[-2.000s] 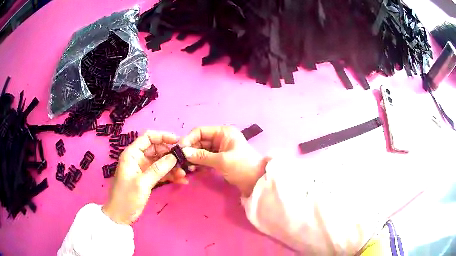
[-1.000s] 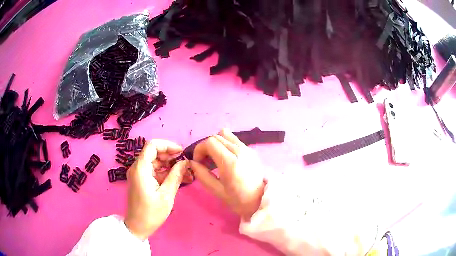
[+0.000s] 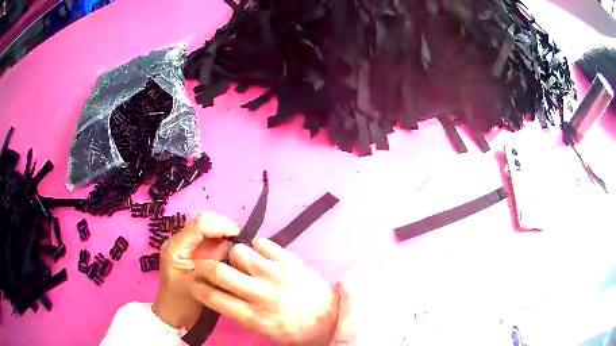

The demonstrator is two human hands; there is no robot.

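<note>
My left hand [image 3: 186, 267] and my right hand [image 3: 277, 290] meet at the lower middle and pinch a black webbing strip [image 3: 255, 215] between their fingers. One end of the strip points up from the fingertips. A black strip end [image 3: 307, 219] lies to the upper right of my fingers, and a curved black strip part [image 3: 201, 328] hangs below my left hand. I cannot tell whether these are one strip. My fingers hide the middle of the strip and any buckle there.
A torn clear bag [image 3: 94, 142] spills black buckles [image 3: 118, 248] at left. A strap pile [image 3: 20, 230] lies far left. A large webbing pile [image 3: 405, 74] fills the top. A single strip [image 3: 449, 216] touches the phone [image 3: 517, 189]; a dark cylinder [image 3: 592, 108] is far right.
My right hand has moved down and over toward my left hand. The strip now points upward from the fingers, and a curved part shows below. The view has tilted up slightly.
</note>
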